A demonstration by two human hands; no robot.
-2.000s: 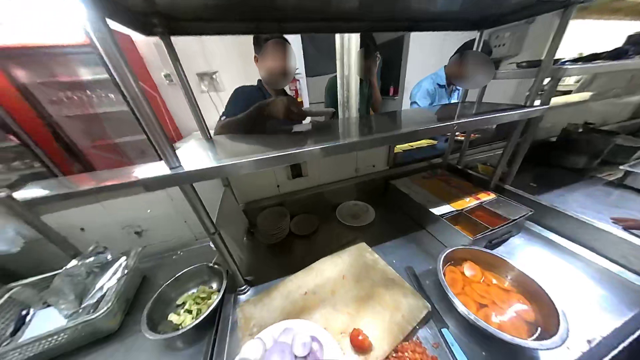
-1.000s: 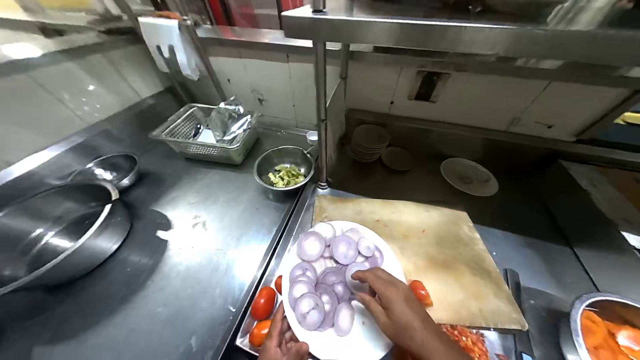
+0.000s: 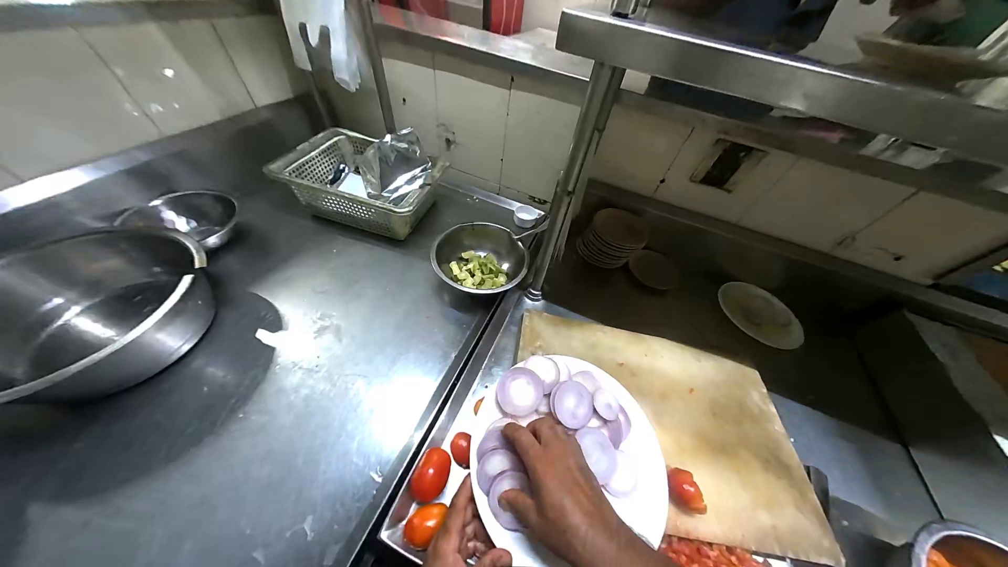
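Sliced onion rings (image 3: 572,404) lie spread on a white oval plate (image 3: 647,441), which overlaps the left part of a worn cutting board (image 3: 709,394). My right hand (image 3: 559,488) reaches over the plate, its fingers down among the onion slices at the plate's left side; whether they pinch a slice is hidden. At the plate's lower left edge, my left hand (image 3: 465,531) supports the rim with its fingers. Whole tomatoes (image 3: 430,475) rest in a metal tray left of the plate. A cut tomato piece (image 3: 687,490) lies on the board, with chopped tomato (image 3: 705,554) below it.
A steel bowl of chopped green pieces (image 3: 479,270) stands by the shelf post (image 3: 573,177). Behind it is a plastic basket (image 3: 354,206) holding foil. Large steel basins (image 3: 169,331) occupy the left counter. Stacked plates (image 3: 610,236) sit under the shelf; a steel container (image 3: 957,543) is at lower right.
My right hand has moved from the right part of the onions to the left part of the plate. My left hand remains by the plate's lower left edge. The view has swung left and down since the earliest frame.
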